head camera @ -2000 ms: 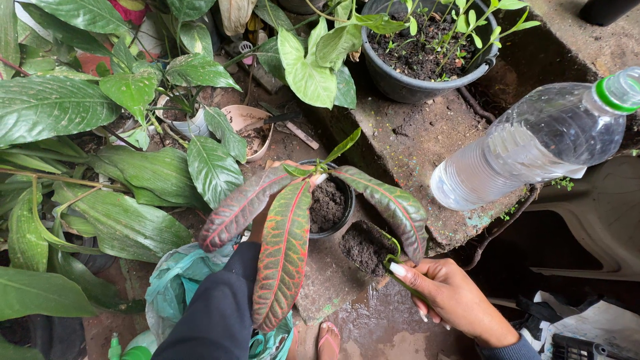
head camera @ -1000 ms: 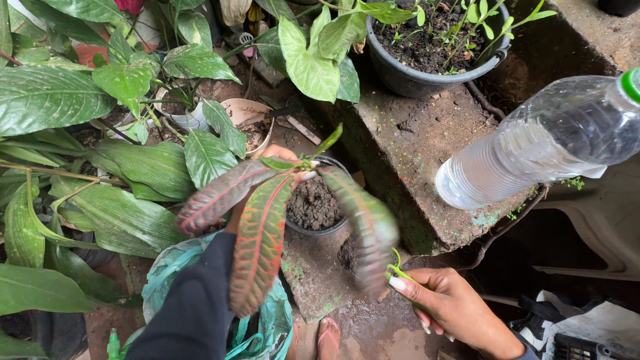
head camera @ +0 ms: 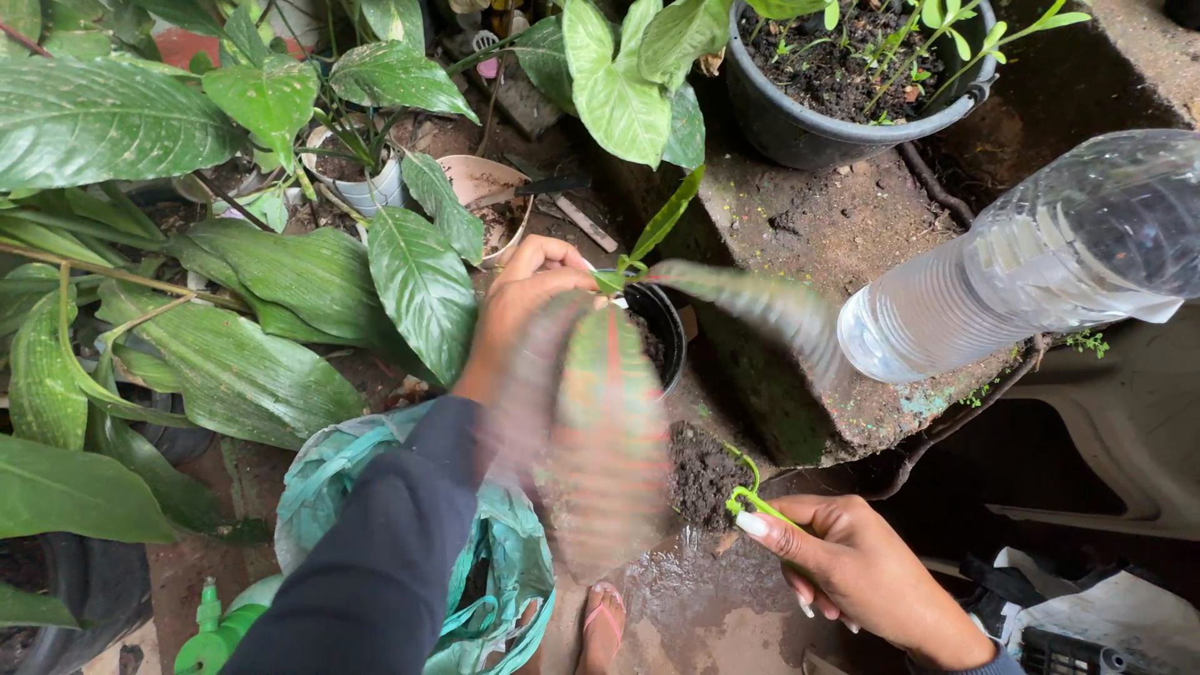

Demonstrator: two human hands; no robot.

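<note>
My left hand (head camera: 530, 300) pinches the stem of a croton cutting (head camera: 614, 412) over a small black pot (head camera: 667, 328) that holds soil. The croton's long red-veined leaves are blurred and hide part of the pot and of the hand. My right hand (head camera: 858, 562) grips the bright green handle of a small trowel (head camera: 750, 502), whose blade is covered by dark soil (head camera: 703, 473). The trowel is to the lower right of the pot, apart from it.
A clear plastic bottle (head camera: 975, 281) with liquid stands on a concrete ledge (head camera: 778, 225). Behind is a grey bucket (head camera: 816, 127) with seedlings. Leafy plants (head camera: 225, 319) crowd the left. A teal plastic bag (head camera: 516, 553) lies under my left forearm, beside a green sprayer (head camera: 220, 633).
The croton leaves have shifted and are blurred by motion. Soil on the trowel shows clearly again, after leaves mostly covered it a second ago. Both hands keep their holds.
</note>
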